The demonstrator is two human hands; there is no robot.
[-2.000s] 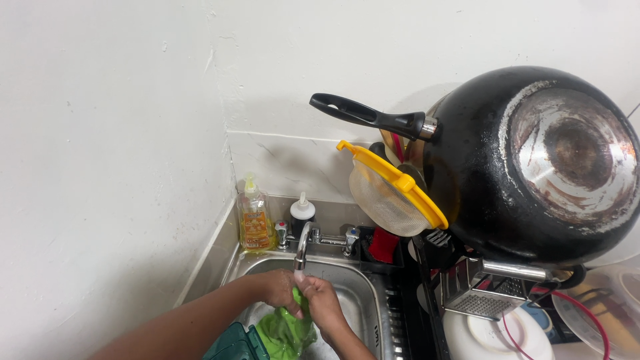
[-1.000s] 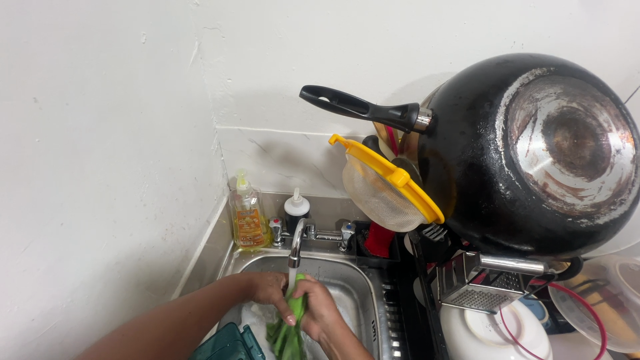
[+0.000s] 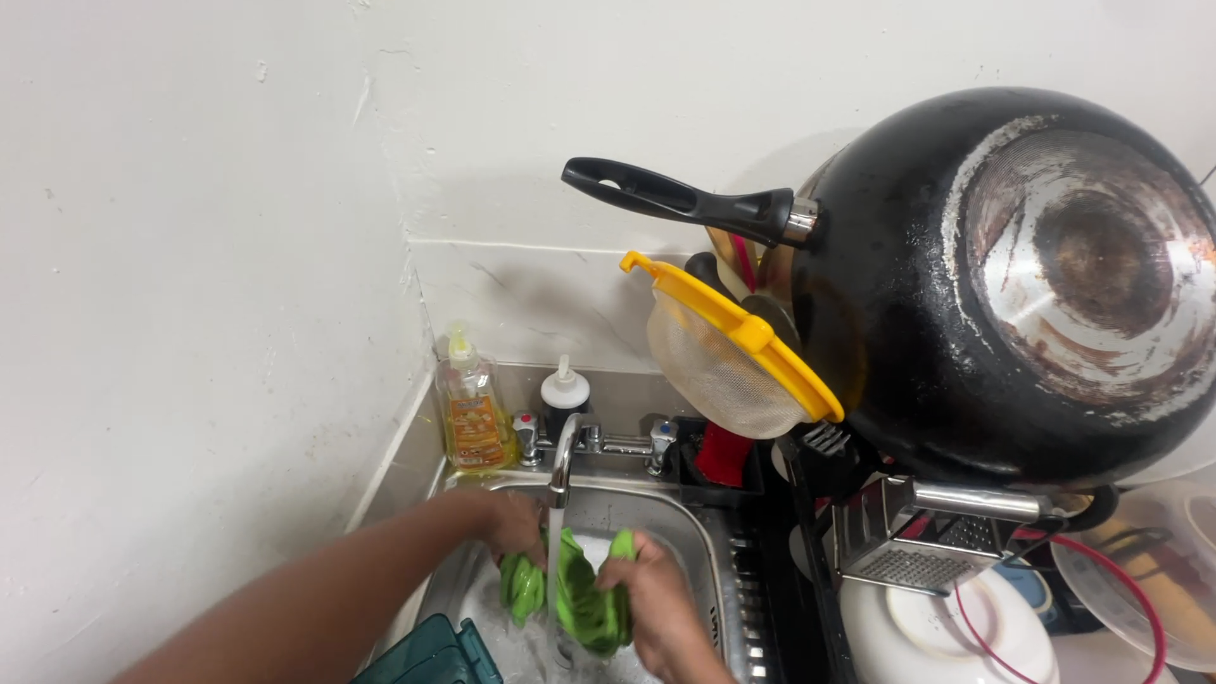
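A wet green cloth (image 3: 591,608) hangs between my two hands inside a stainless steel sink (image 3: 708,560). Its left part is gripped by my left hand (image 3: 518,527), and my right hand (image 3: 651,584) holds its right edge. From the chrome faucet (image 3: 567,465) a stream of water runs down between the hands, onto or just beside the cloth. A teal plastic container (image 3: 432,655) sits at the sink's lower left, partly cut off by the frame. The fingertips of my left hand are partly hidden.
Behind the sink stand a dish soap bottle (image 3: 475,418) and a dark bottle with a white pump (image 3: 565,389). At right, a black pan (image 3: 883,285), a yellow-rimmed strainer (image 3: 731,370), a box grater (image 3: 926,541) and a white bowl (image 3: 950,636) are stacked over a black rack.
My hands were close together under the faucet with the green cloth bunched between them. They have moved apart, and the cloth is spread wider.
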